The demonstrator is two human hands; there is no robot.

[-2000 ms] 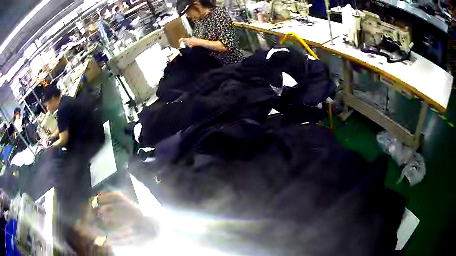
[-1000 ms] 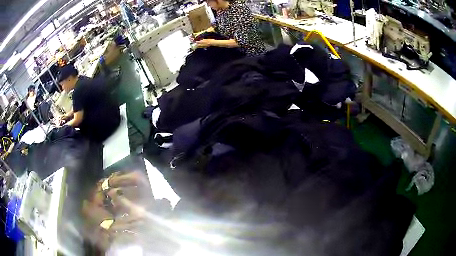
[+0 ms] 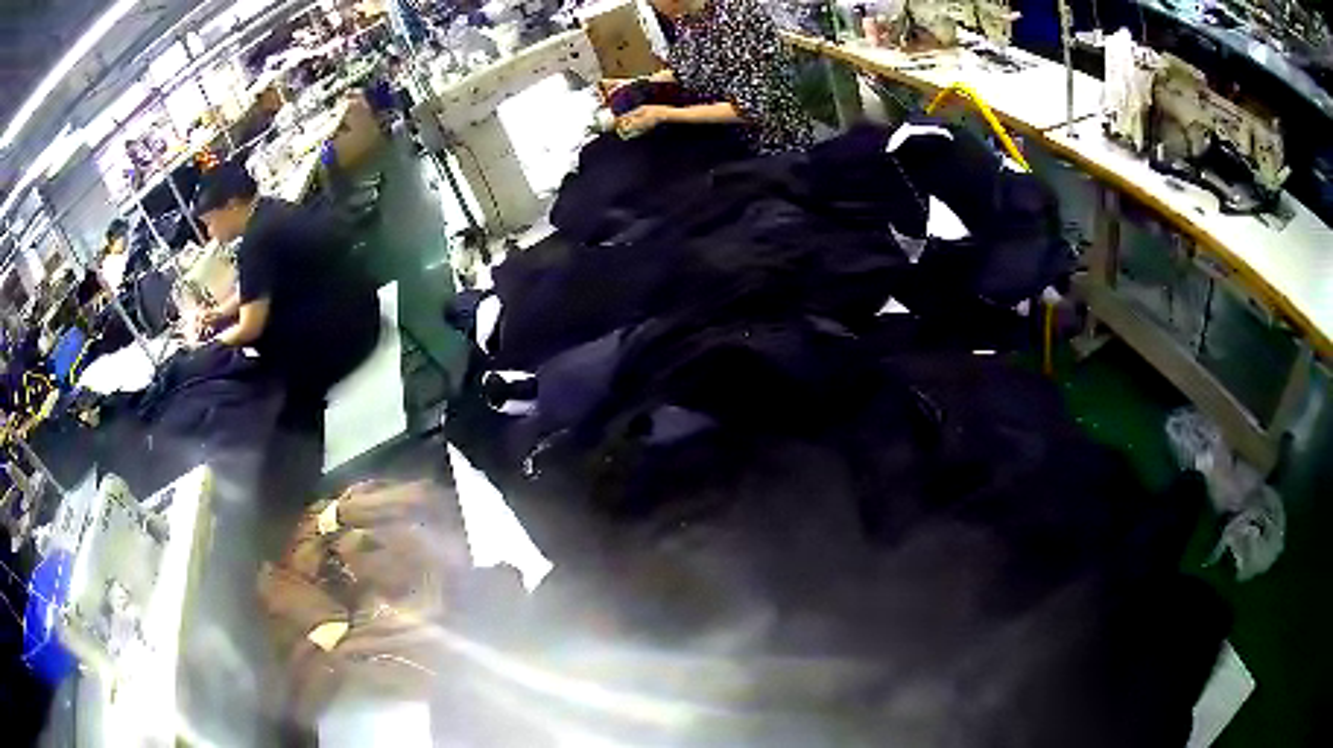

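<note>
A huge loose heap of dark garments [image 3: 760, 365] lies nearest in front of me and fills the middle of the view, with a few white patches showing. A bundle of brown garments [image 3: 373, 577] with small pale tags lies to its left. A white pointed piece [image 3: 494, 523] sits between the two. The bottom of the view is washed out by a bright hazy glare. Neither of my hands can be seen.
A person [image 3: 731, 73] in a speckled top stands behind the heap, hands at its far edge. Another person [image 3: 300, 285] in black works at left. A sewing table [image 3: 1023, 110] with a machine [image 3: 1199, 124] runs along the right. Clear plastic bags [image 3: 1235, 497] lie below it. A blue bin [image 3: 48, 607] is lower left.
The whole view has shifted, so the heap, the tables and the people sit farther right and slightly lower. The brown bundle shows more clearly.
</note>
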